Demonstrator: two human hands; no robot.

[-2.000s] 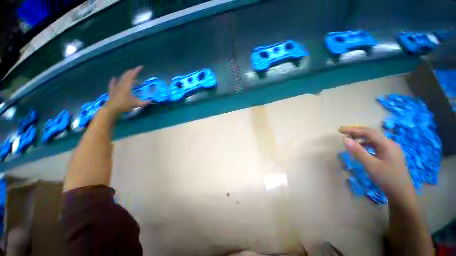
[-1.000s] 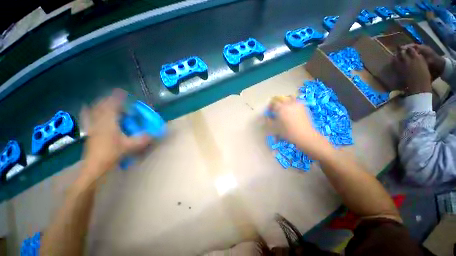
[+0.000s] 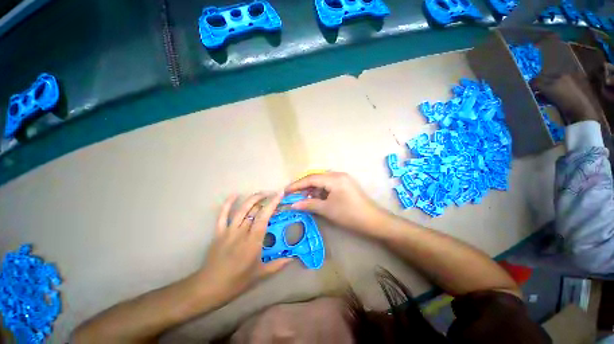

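Observation:
A blue controller shell point(image 3: 311, 243) lies above the cardboard sheet point(image 3: 175, 195) in front of me, its right grip and a large round hole showing. My left hand point(image 3: 241, 245) holds its left side and covers that part. My right hand point(image 3: 336, 201) is at the shell's top edge, fingers and thumb pinching a small blue part point(image 3: 293, 198) there. A yellow finger cover point(image 3: 314, 173) shows at a right fingertip. Whether the part is seated in the shell cannot be told.
A large blue parts pile point(image 3: 464, 151) lies right, a smaller pile point(image 3: 28, 292) at the left edge. The green conveyor belt point(image 3: 121, 60) carries spaced shells. A cardboard parts box point(image 3: 498, 74) and another person's hand and sleeve point(image 3: 584, 195) are at right.
My left hand has brought the shell from the belt's edge down over the cardboard. My right hand has moved left from the parts pile to the shell's top edge. The view has shifted.

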